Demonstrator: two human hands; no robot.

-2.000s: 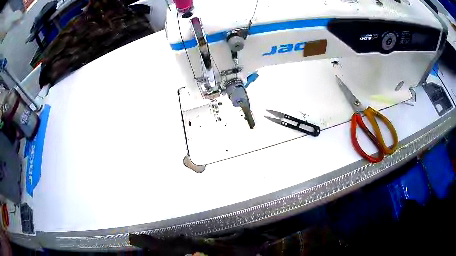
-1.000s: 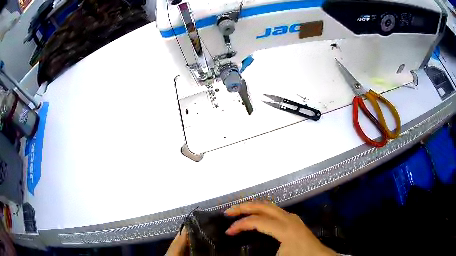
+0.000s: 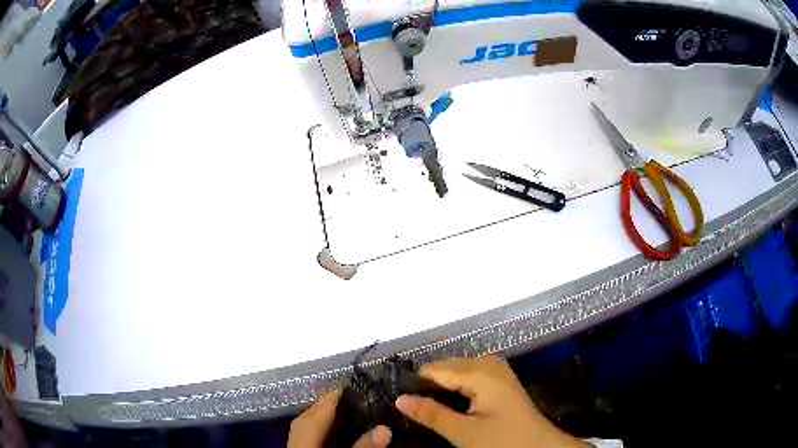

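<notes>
Dark plaid fabric [image 3: 372, 404] is bunched up at the table's front edge, at the bottom of the view. My right hand [image 3: 481, 404] grips it from the right with thumb and fingers. My left hand [image 3: 319, 426] holds its left side and is partly cut off by the lower edge; a fingertip shows in front of the cloth. A thin dark thread or strip end sticks up from the fabric's top. The sewing machine [image 3: 490, 31] stands behind, with no fabric under its needle area.
Black thread snips [image 3: 525, 190] lie on the bed cover. Scissors [image 3: 652, 197] with red and orange-yellow loops lie to their right. A dark fabric pile [image 3: 166, 57] is at the back left. The edge ruler [image 3: 560, 306] runs along the table front.
The hands and fabric have come into view from below. Since one second ago, the left hand shows more, and the fingers of both hands have closed in on the bunched cloth.
</notes>
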